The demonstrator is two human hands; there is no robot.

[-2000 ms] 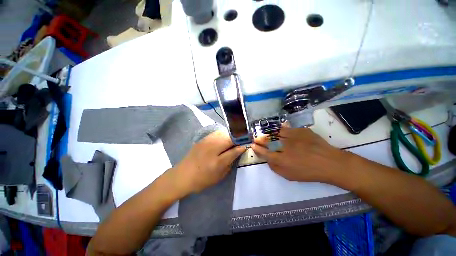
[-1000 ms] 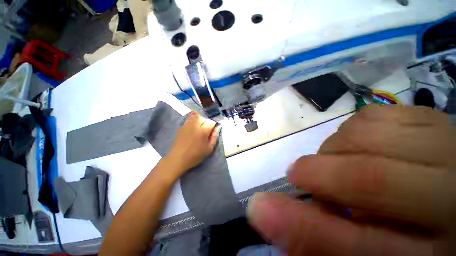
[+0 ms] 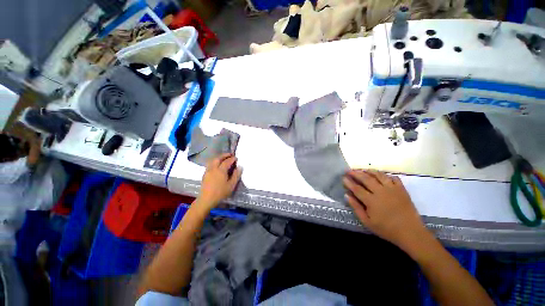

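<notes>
A grey cut piece (image 3: 320, 149) lies curved on the white table left of the sewing machine's needle area, joined to or overlapping a flat grey strip (image 3: 248, 112). My right hand (image 3: 382, 202) rests on the curved piece's lower right edge, palm down; whether the fingers grip it is not clear. My left hand (image 3: 219, 179) is at the small folded grey piece (image 3: 209, 146) near the table's front edge, its fingertips on that piece's lower right corner. The presser foot (image 3: 410, 135) has no cloth under it.
The white sewing machine (image 3: 442, 77) stands at right. A black phone (image 3: 480, 140) and green-and-yellow-handled snips (image 3: 524, 194) lie right of it. Grey pieces (image 3: 239, 254) fill a blue bin below the table. A neighbouring machine (image 3: 116, 103), red stool (image 3: 136, 212) and a person's arm (image 3: 30, 164) are at left.
The view has swung left and widened. Both hands have left the needle area; my left hand has moved to the small folded piece, my right hand onto the curved piece, whose lower end has swung right.
</notes>
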